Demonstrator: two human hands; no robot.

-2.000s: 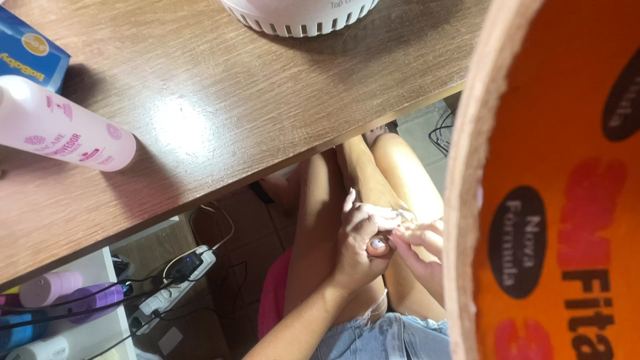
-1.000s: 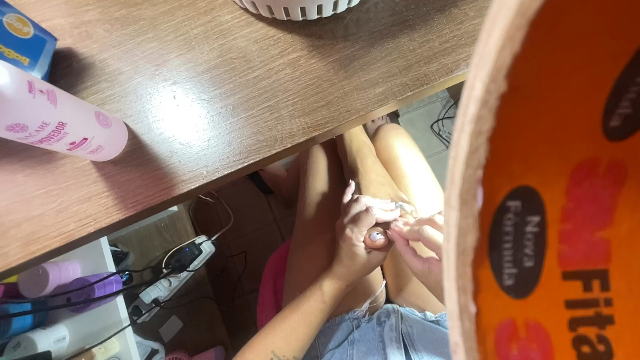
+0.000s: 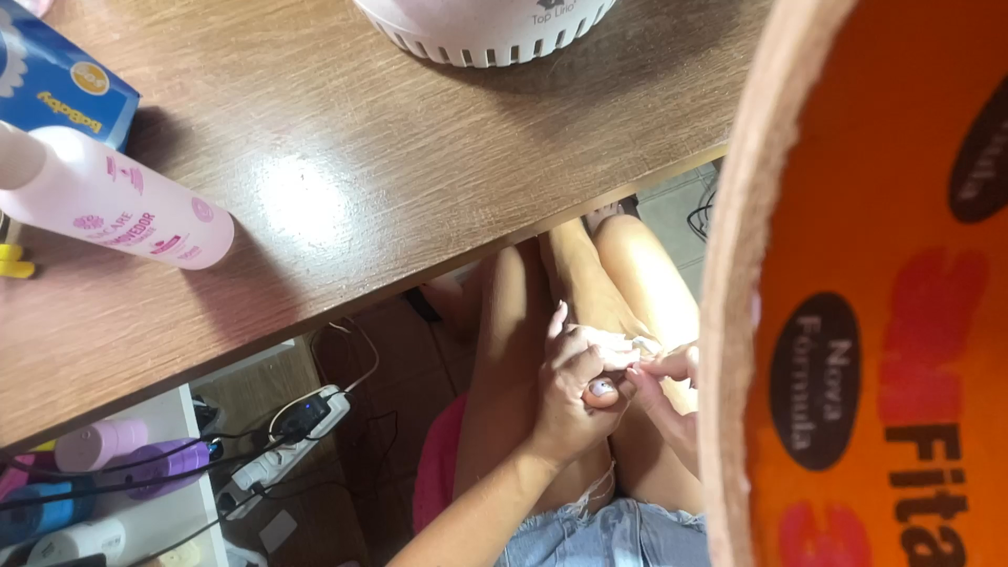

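Observation:
A bare foot (image 3: 594, 287) lies across the lap, lit brightly, with its toes toward the body. My left hand (image 3: 579, 386) wraps around its toe end. Between its fingers shows a rounded digit with a pale, decorated nail (image 3: 602, 388), seemingly the big toe. Just right of it, my right hand (image 3: 669, 394) has thumb and fingertips drawn together beside the left fingertips; whether something small is pinched there cannot be told. A small whitish thing (image 3: 646, 345) shows just above the fingertips. The large orange-lined roll hides the rest of my right hand.
A wooden tabletop (image 3: 378, 181) carries a pink-white remover bottle (image 3: 142, 201), a blue packet (image 3: 59, 75) and a white slotted device (image 3: 488, 31). The orange-lined roll (image 3: 835, 236) fills the right side, close to the camera. Below left are a power strip (image 3: 291, 445), cables and a shelf with bottles (image 3: 165, 465).

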